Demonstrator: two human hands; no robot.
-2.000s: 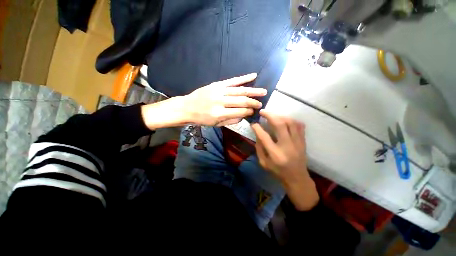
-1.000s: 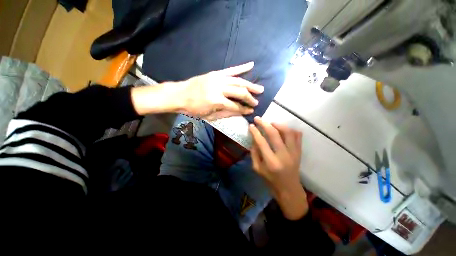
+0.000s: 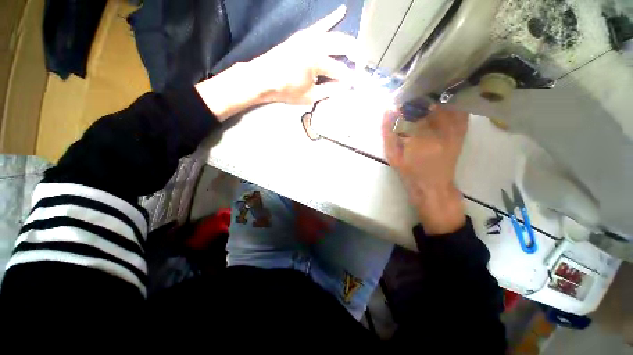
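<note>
A dark bluish cloth panel (image 3: 267,24) lies at the top, left of the sewing machine head (image 3: 444,41). My left hand (image 3: 295,69) rests at the panel's lower edge, one finger stretched up over the cloth; its other fingertips reach into the white glare by the needle. My right hand (image 3: 432,152) is under the machine head, right of the needle; its fingertips are partly hidden by metal parts and glare. Whether either hand grips anything cannot be told. Blue-handled snips (image 3: 522,225) lie at the right.
Small dark bits (image 3: 493,223) lie beside the snips. A white block with a red-brown label (image 3: 570,279) is at the table's right end. Crumpled dark cloth (image 3: 184,41) and cardboard (image 3: 97,104) are at the left. A small loop-shaped thing (image 3: 310,126) shows on the white table (image 3: 277,149).
My right hand has moved from the cloth's near corner up to the needle area. My left hand has moved up with the panel, baring the near table. The view has shifted.
</note>
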